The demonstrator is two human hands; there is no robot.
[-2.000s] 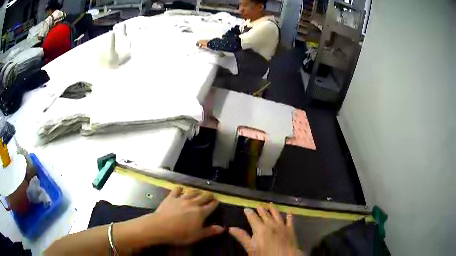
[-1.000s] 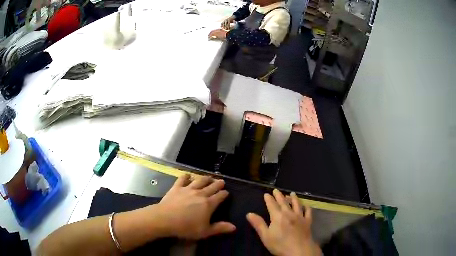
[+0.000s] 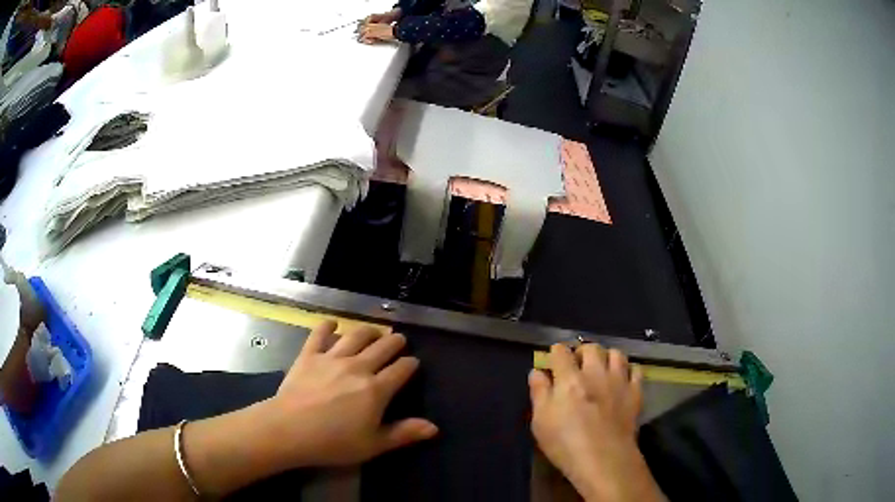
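Observation:
A black fabric strip (image 3: 459,412) lies flat on the steel cutter bed (image 3: 257,343), its far edge at the long silvery bar (image 3: 442,319). A yellow strip (image 3: 265,308) runs along the bar, covered by the fabric in the middle. My left hand (image 3: 343,397) lies palm down, fingers spread, on the fabric's left side. My right hand (image 3: 589,412) rests at its right edge, fingertips at the yellow strip, fingers close together. What lies under both palms is hidden. More dark fabric lies at left (image 3: 201,392) and right (image 3: 721,446).
Green brackets stand at the bar's left end (image 3: 169,294) and right end (image 3: 755,377). A blue tray (image 3: 74,387) with white tissue is at left. Off-white panels (image 3: 245,147) and a pale U-shaped panel (image 3: 481,147) lie beyond. A person's hands and sleeves (image 3: 442,25) show behind; grey wall at right.
The bar now stands clearer of the fabric's far edge. My right hand has moved right to the fabric's edge, its fingers closer together. The view has tilted down.

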